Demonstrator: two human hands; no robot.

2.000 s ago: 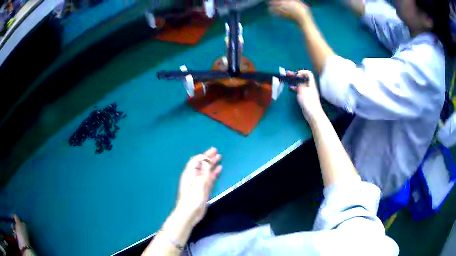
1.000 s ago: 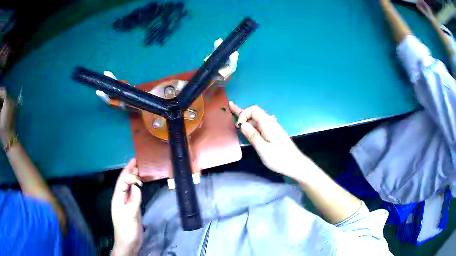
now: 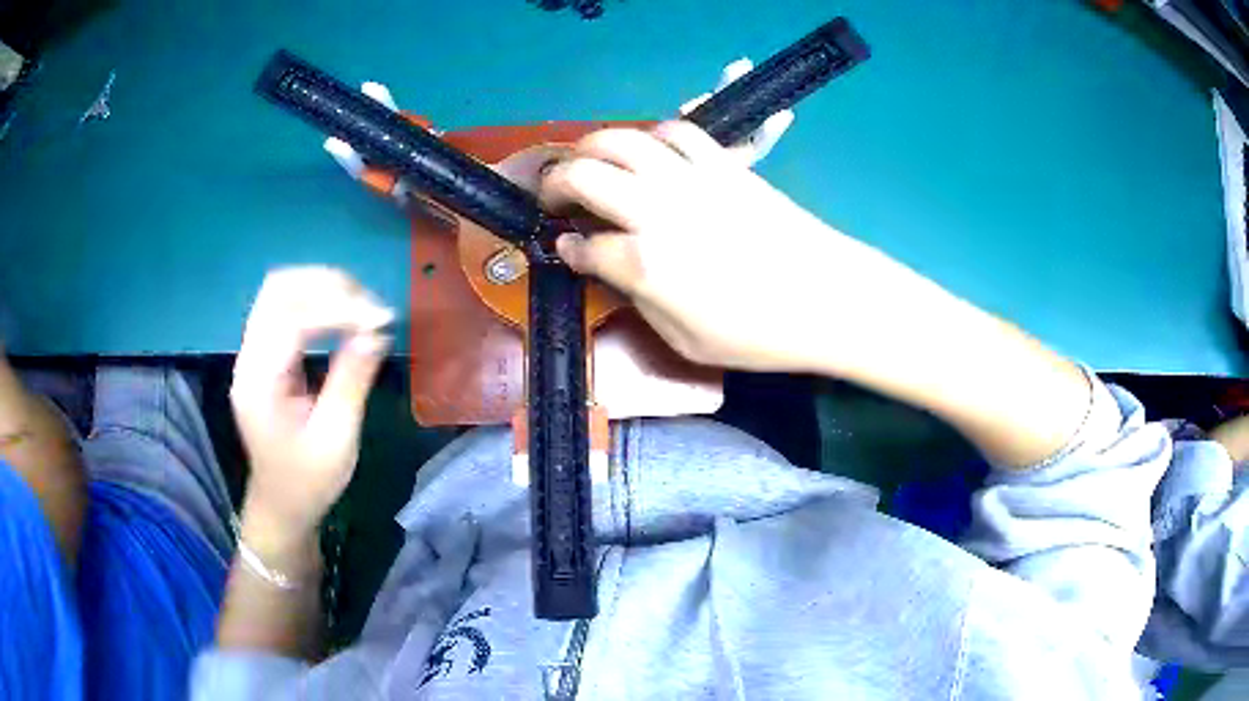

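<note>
A three-armed black assembly (image 3: 559,452) lies on a reddish-brown base plate (image 3: 651,377), with one arm pointing towards my lap. An orange-tan disc (image 3: 486,295) with a silvery screw shows beneath the hub. White holders (image 3: 347,156) flank the arms. My right hand (image 3: 671,240) lies over the hub and the root of the right arm, fingertips bent down at the centre; anything between them is hidden. My left hand (image 3: 308,390) is raised left of the plate, blurred, with thumb and forefinger close together; I cannot tell if it holds anything.
Part of a dark pile of small parts (image 3: 569,6) shows at the top edge on the blue-green worktable (image 3: 178,233). The near plate edge overhangs the table edge above my grey top. A person in blue (image 3: 137,548) sits at the left, and a grey sleeve (image 3: 1205,548) shows at the right.
The fixture with the black assembly has come square in front of me. My right hand has moved from the plate's right edge onto the hub. My left hand has left the plate's lower left corner and risen.
</note>
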